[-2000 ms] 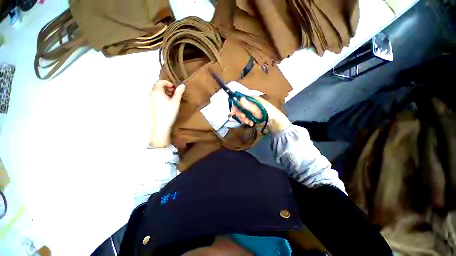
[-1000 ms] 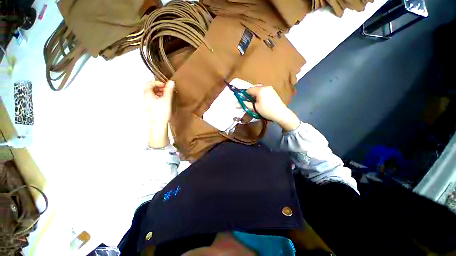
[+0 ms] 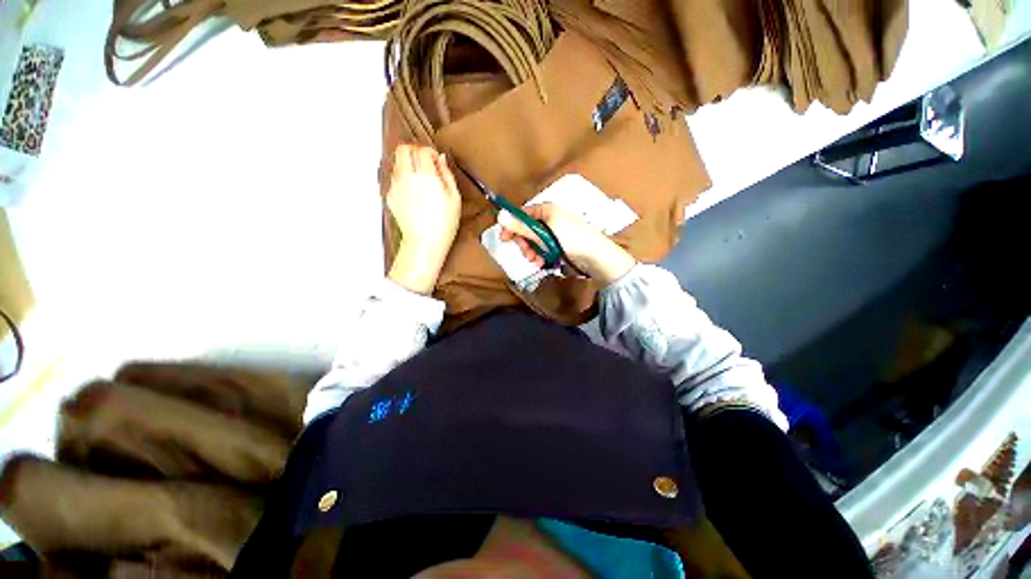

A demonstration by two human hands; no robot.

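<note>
Brown bag panels (image 3: 509, 136) lie stacked on the white table in front of me, with narrow brown handles (image 3: 464, 34) arched at their far left. My left hand (image 3: 424, 204) rests at the panel's left edge near the handle ends; its fingertips are bent and what they pinch is hidden. My right hand (image 3: 554, 240) holds teal-handled scissors (image 3: 527, 226), blades pointing up-left toward my left hand. White paper pieces (image 3: 588, 204) lie on the panel under and beside my right hand. A small dark label (image 3: 612, 104) is on the panel.
More brown panels (image 3: 814, 45) are fanned at the table's far right. Straps (image 3: 158, 40) lie at the far left, near a leopard-patterned piece (image 3: 31, 98). Blurred brown material (image 3: 170, 452) is at lower left. A metal-framed stool (image 3: 893, 141) stands on the grey floor (image 3: 780, 260) to the right.
My left hand has moved right, onto the panel edge, and turned back upward. The scissors have moved closer to it, blades aimed at its fingers. The camera view has shifted.
</note>
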